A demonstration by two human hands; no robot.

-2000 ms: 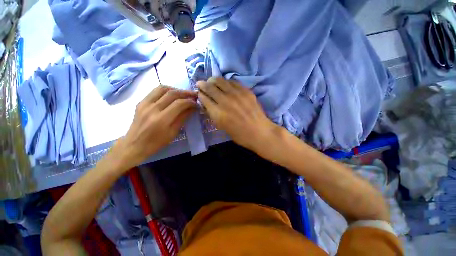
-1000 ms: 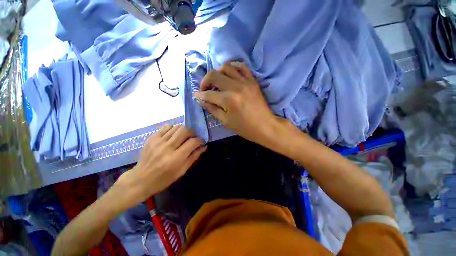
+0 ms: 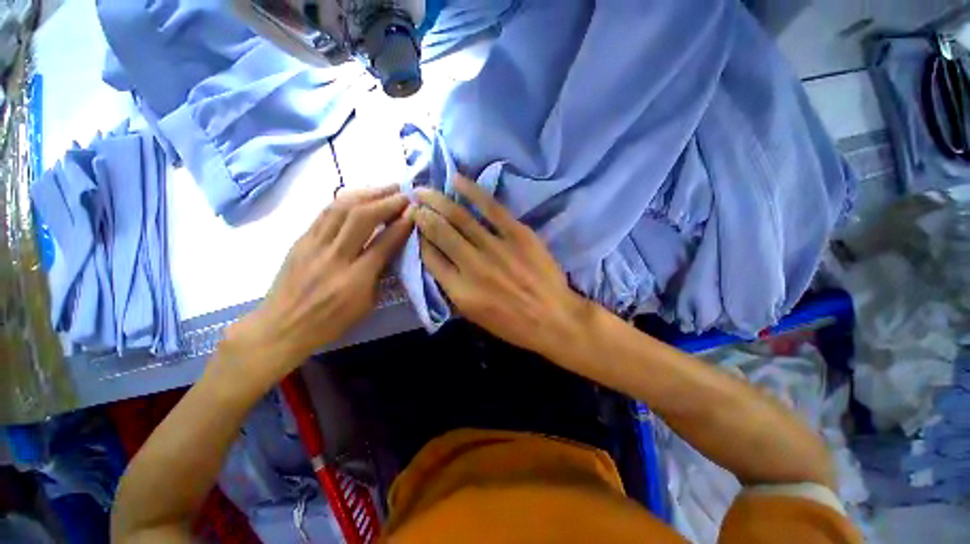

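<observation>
A narrow blue cuff strip [image 3: 421,295] hangs from under my fingers over the table's front edge. My left hand [image 3: 338,260] pinches it with thumb and fingertips from the left. My right hand [image 3: 495,260] grips it from the right, fingertips meeting the left ones. The far end of the strip curls just beyond my fingers. The wide blue sleeve panel [image 3: 628,117] lies heaped to the right, its puckered edge hanging near the front edge. The dark lamp cylinder [image 3: 395,62] is beyond my hands. The needle cannot be made out.
A stack of cut cuffs [image 3: 115,239] lies at the table's left. Crumpled blue pieces with a band [image 3: 239,128] lie behind it. The ruler edge [image 3: 213,338] runs along the front. Dark scissor loops [image 3: 947,101] are at far right. Red [image 3: 319,452] and blue [image 3: 787,319] frames stand below.
My left hand has moved up from the table's front edge to meet my right fingertips. My right hand has shifted slightly down. The strip's near end is now folded and twisted.
</observation>
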